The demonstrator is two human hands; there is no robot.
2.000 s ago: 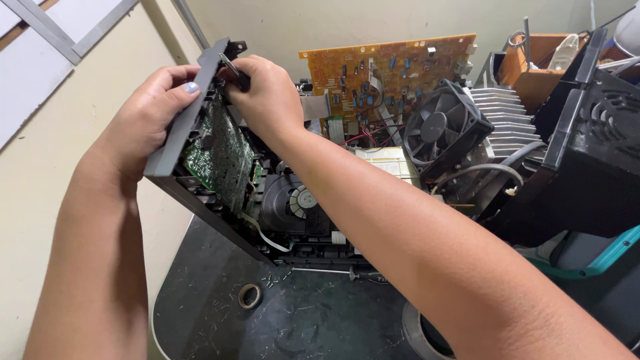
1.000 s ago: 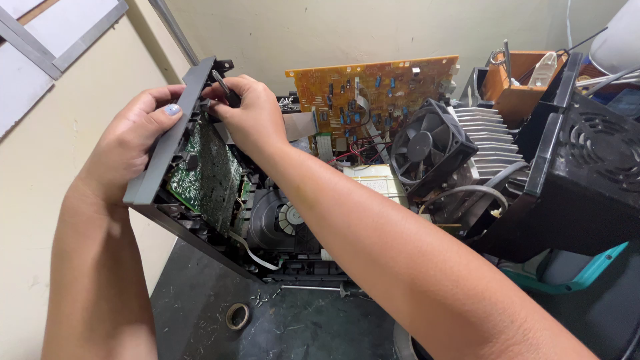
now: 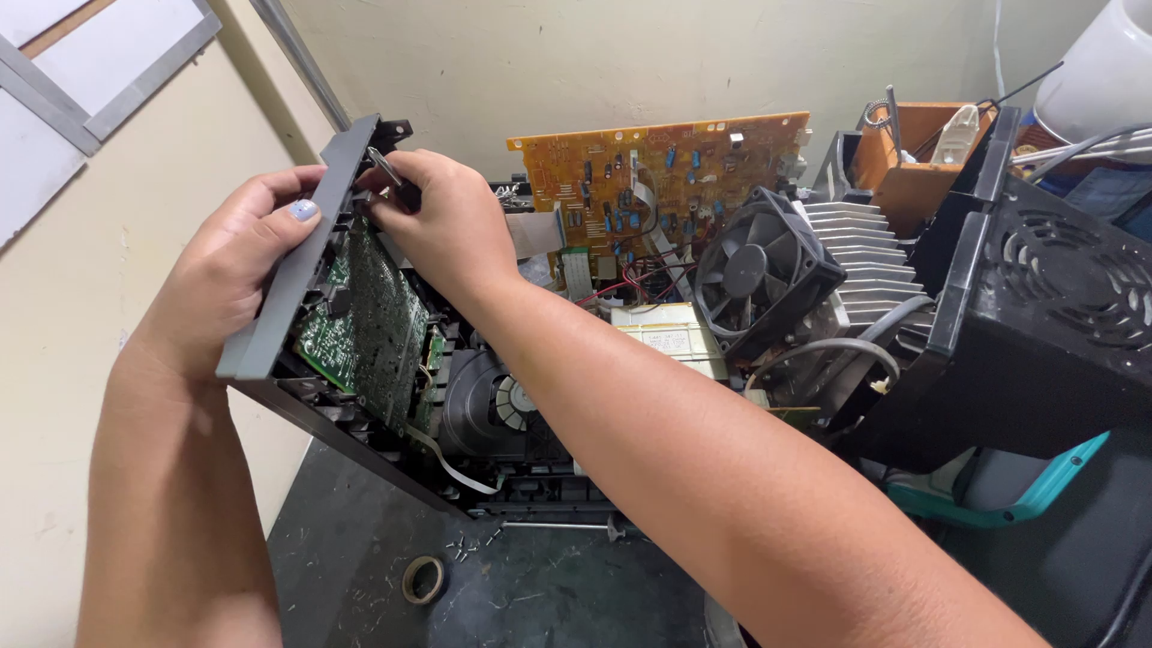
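Note:
My left hand [image 3: 247, 252] grips the grey edge of the front panel [image 3: 310, 243] of an opened audio unit, thumb on its face. My right hand [image 3: 441, 211] is closed on a small metal-tipped tool with a dark handle [image 3: 407, 191], near the panel's top inner corner; its exact kind is unclear. Below that hand, a green circuit board [image 3: 364, 315] lies along the inside of the panel. A disc mechanism [image 3: 490, 400] sits in the chassis, partly behind my right forearm. An orange-brown circuit board [image 3: 666, 180] stands upright at the back.
A cooling fan [image 3: 765, 270] and a finned heatsink [image 3: 859, 247] stand right of centre, beside a black vented housing [image 3: 1062, 297]. On the dark table lie a tape roll [image 3: 423, 580], loose screws [image 3: 462, 546] and a screwdriver [image 3: 558, 527]. An orange-brown box [image 3: 913, 157] is at the back right.
Both hands stay at the front panel, with the tool still in my right hand. Nothing else has plainly moved.

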